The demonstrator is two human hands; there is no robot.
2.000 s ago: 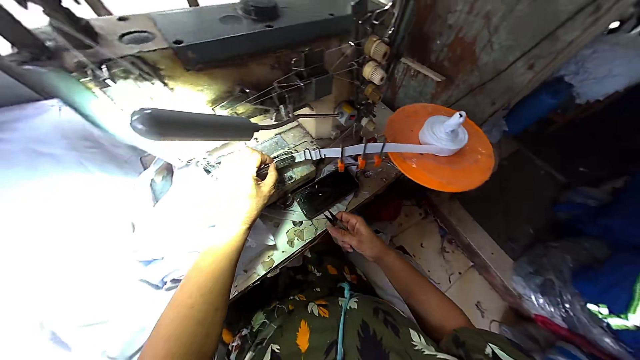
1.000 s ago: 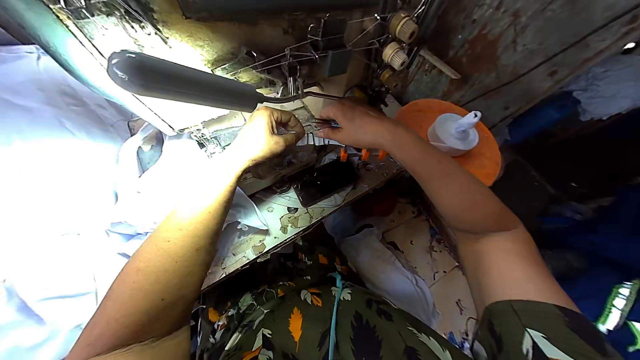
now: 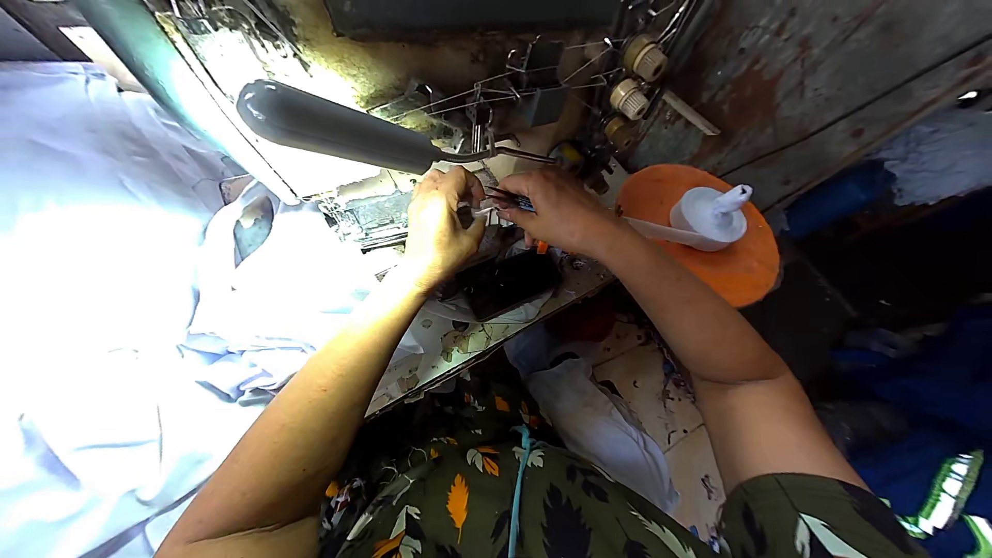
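My left hand [image 3: 445,221] pinches a small bit of white fabric [image 3: 484,209] beside the presser area of a sewing machine [image 3: 465,46]. Close on its right, my right hand [image 3: 554,205] holds a dark pointed tool [image 3: 511,200], perhaps thread snips or tweezers, with its tip toward the left fingers. White tape [image 3: 670,232] runs from a roll [image 3: 709,219] on an orange disc [image 3: 725,267] toward the machine, partly hidden behind my right forearm. A dark phone-like object [image 3: 511,283] lies on the table just below my hands.
A grey padded lever [image 3: 333,128] reaches over the work area from the left. Thread tension knobs [image 3: 645,58] stand at the upper right. White cloth [image 3: 139,310] is heaped at the left. The worn table edge [image 3: 465,364] runs in front of my body.
My right hand has risen from beside the dark phone-like object to meet my left hand, with the pointed tool in it. The white cloth below the table shows more than at first.
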